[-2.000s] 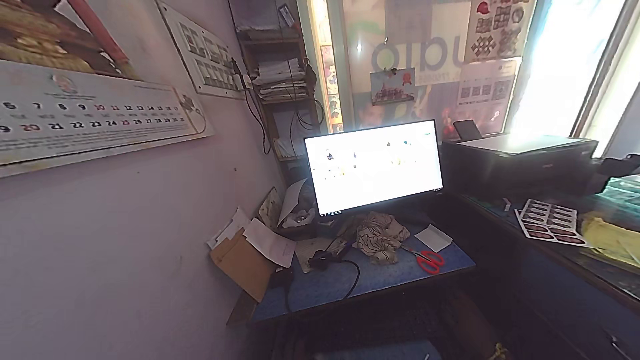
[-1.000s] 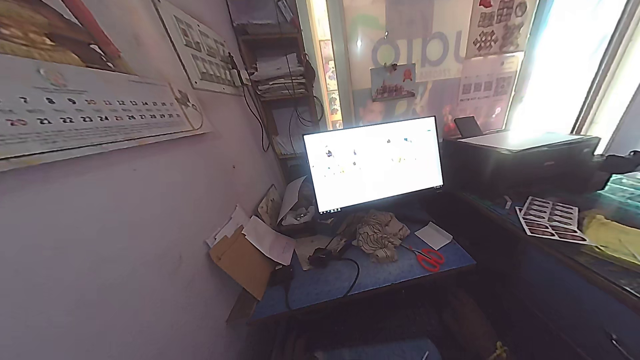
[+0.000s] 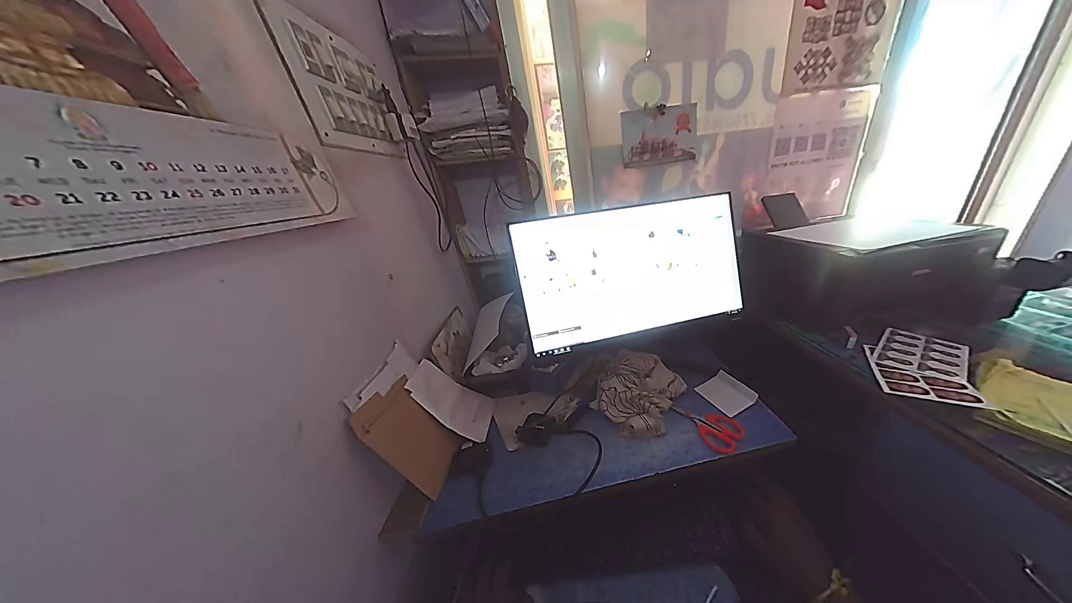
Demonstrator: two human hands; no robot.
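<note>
In deep shadow below the desk's right end, my right hand (image 3: 775, 519) is dimly visible, with a yellow thread at the wrist. It is beside a dark keyboard (image 3: 670, 536) under the desktop; its fingers and any hold are unclear. A faint shape at the lower left, by the keyboard's left side, looks like my left hand (image 3: 494, 578), too dark to read. Above them, the blue desktop (image 3: 544, 477) bears red-handled scissors (image 3: 720, 433), a crumpled patterned cloth (image 3: 636, 394), a small white tray or box lid (image 3: 727, 393) and a black cable with a plug (image 3: 540, 429). A lit monitor (image 3: 628, 276) stands behind.
A brown envelope (image 3: 406, 435) and papers lean against the left wall. At right, a black printer (image 3: 879, 268) stands on a counter with photo sheets (image 3: 925, 364) and yellow cloth (image 3: 1026, 398). Shelves with paper stacks (image 3: 469, 121) rise behind the desk.
</note>
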